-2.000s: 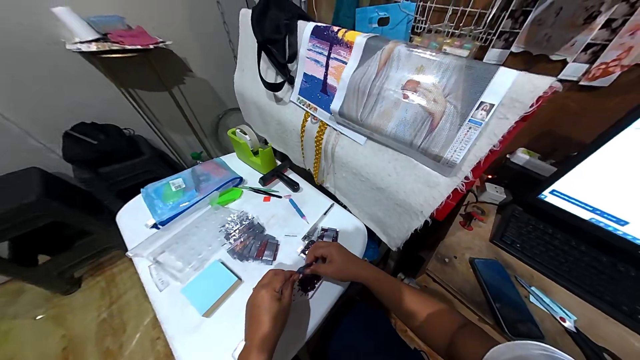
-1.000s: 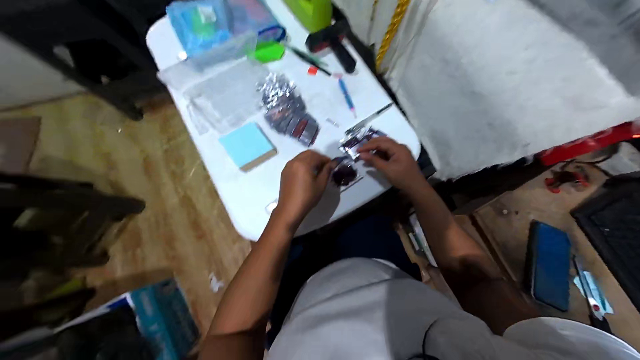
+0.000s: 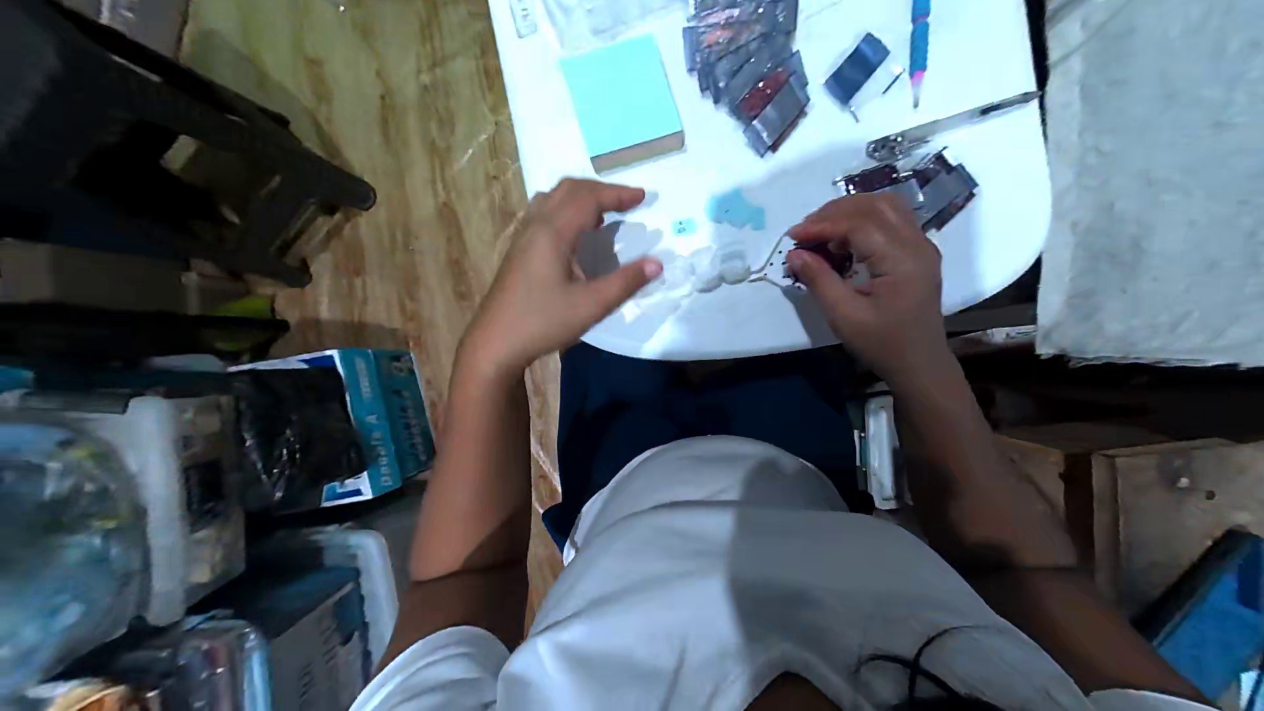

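Observation:
My left hand [image 3: 563, 267] is over the white table [image 3: 790, 331] with thumb and fingers apart, holding nothing. My right hand [image 3: 869, 267] pinches the edge of a small dark red item [image 3: 825, 262]; the fingers hide part of it. Between the hands lie crumpled clear plastic [image 3: 726, 269], a pale blue scrap [image 3: 736, 209] and a tiny blue square [image 3: 683, 227]. Just beyond my right hand are several small packets [image 3: 933, 188] and a slim metal tool [image 3: 948, 126]. A row of small dark packets [image 3: 755, 79] lies farther back.
A light blue block of paper [image 3: 622, 99] sits at the table's left. A blue pen-like tool [image 3: 919, 49] and a small dark blue packet [image 3: 859, 69] lie at the back right. Dark stools [image 3: 197, 128] and a blue box [image 3: 390, 415] stand at left; whitish cloth [image 3: 1155, 188] hangs at right.
The view has tilted down and moved closer. My left hand, earlier close beside the right at the small dark item, is now apart from it with its fingers spread.

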